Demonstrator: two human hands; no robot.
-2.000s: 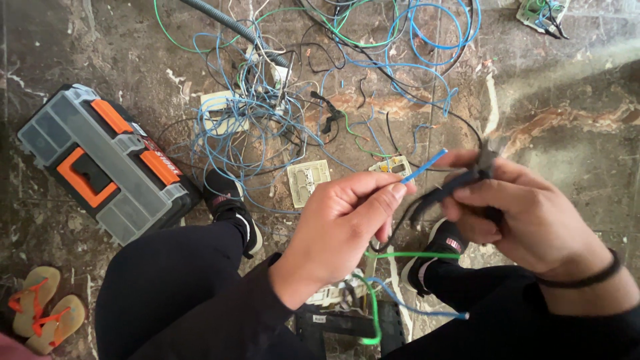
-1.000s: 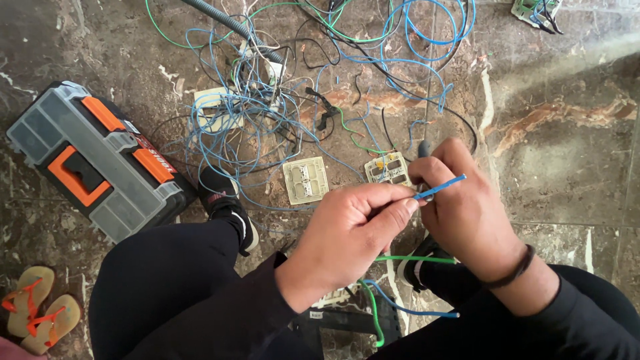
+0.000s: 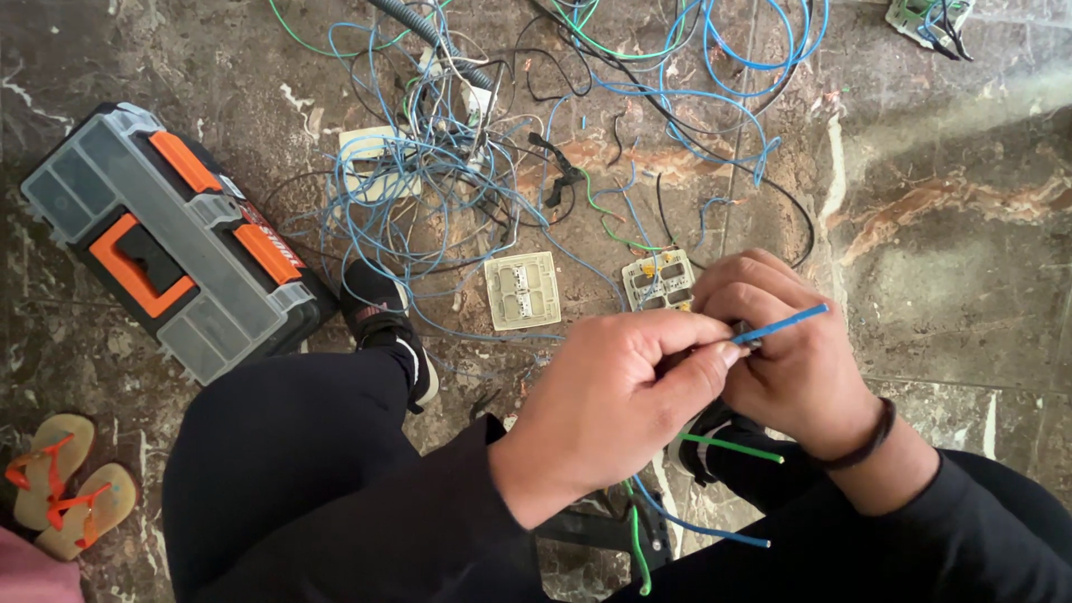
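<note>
My left hand [image 3: 624,394] pinches a blue insulated wire [image 3: 783,323] between thumb and forefinger; the wire's end points up to the right. Against it, my right hand [image 3: 775,360] is closed around a tool, of which only a small dark metal part [image 3: 744,335] shows between the hands; its kind is hidden here. Below the hands, green wires [image 3: 733,446] and another blue wire [image 3: 703,529] stick out with cut ends. Just behind my fingers lies a cream plastic switch frame [image 3: 658,280] with yellow bits, and left of it a square cream faceplate [image 3: 523,291].
A tangle of blue wires [image 3: 394,226] with grey corrugated conduit [image 3: 431,38] covers the floor ahead. A toolbox with orange latches [image 3: 167,243] stands left, sandals [image 3: 88,511] at lower left. Coiled blue cable [image 3: 754,84] and a wired box [image 3: 930,21] lie further off.
My right hand has come in over the blue wire and turned, hiding most of the dark-handled tool that showed two seconds ago. My left hand keeps its pinch on the wire.
</note>
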